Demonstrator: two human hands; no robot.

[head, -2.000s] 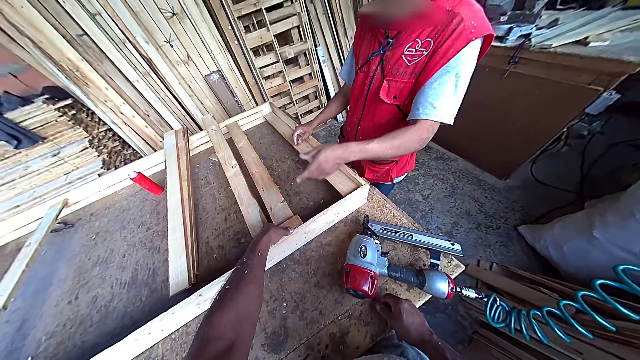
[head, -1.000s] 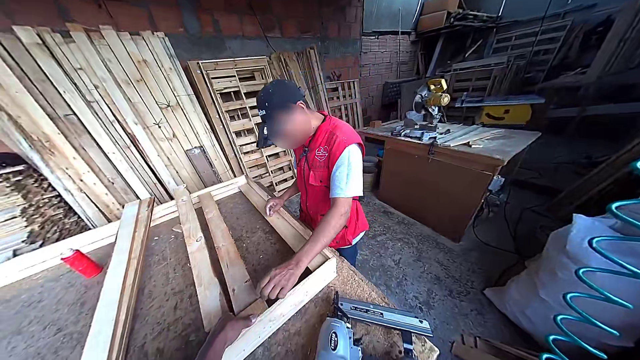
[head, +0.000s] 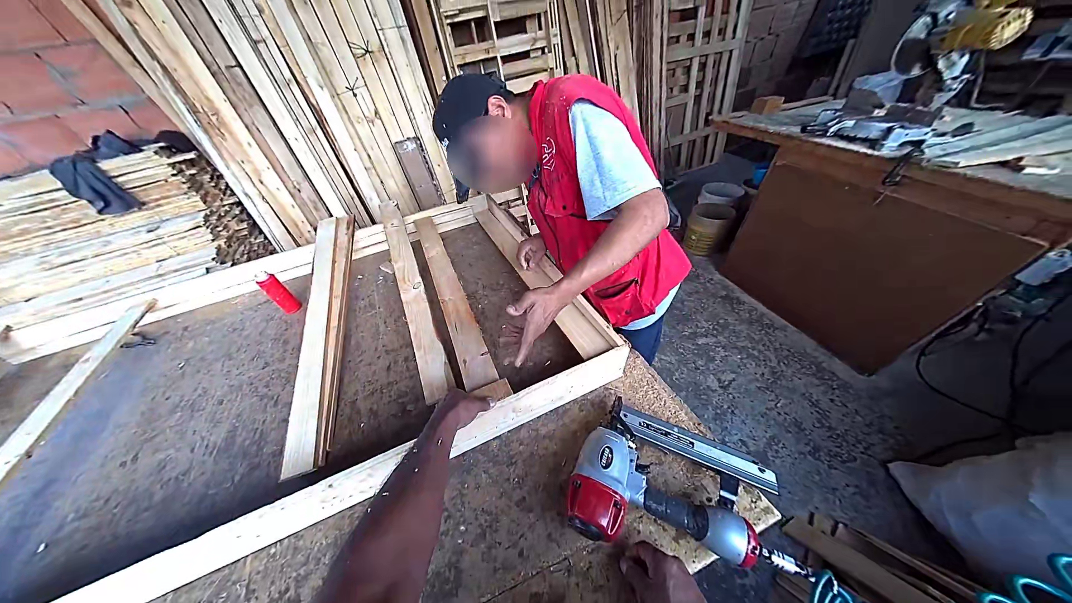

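My left hand (head: 461, 409) rests at the inner side of the frame's near wooden rail (head: 352, 486), its fingers at a small wood block (head: 492, 390); whether it grips the block I cannot tell. Two loose boards (head: 456, 306) lie inside the frame, their near ends by that hand. At the bottom edge, my right hand (head: 657, 576) is partly cut off, just below a pneumatic nailer (head: 624, 486) lying on its side on the table (head: 519, 511). Across the corner a co-worker in a red vest (head: 595, 201) leans over, one hand spread above the frame's inside and the other at the end board (head: 544, 276).
A red cylinder (head: 278, 293) and paired upright boards (head: 318, 352) stand or lie further left. Long boards (head: 293, 100) lean behind. A workbench with a saw (head: 946, 42) is at right; buckets (head: 709, 226), a white sack (head: 997, 502) and a teal air hose (head: 1038, 582) are nearby.
The co-worker's near hand was at the block by my left hand one second ago and is now lifted away, fingers spread. The view has tilted down, bringing my right hand back into sight.
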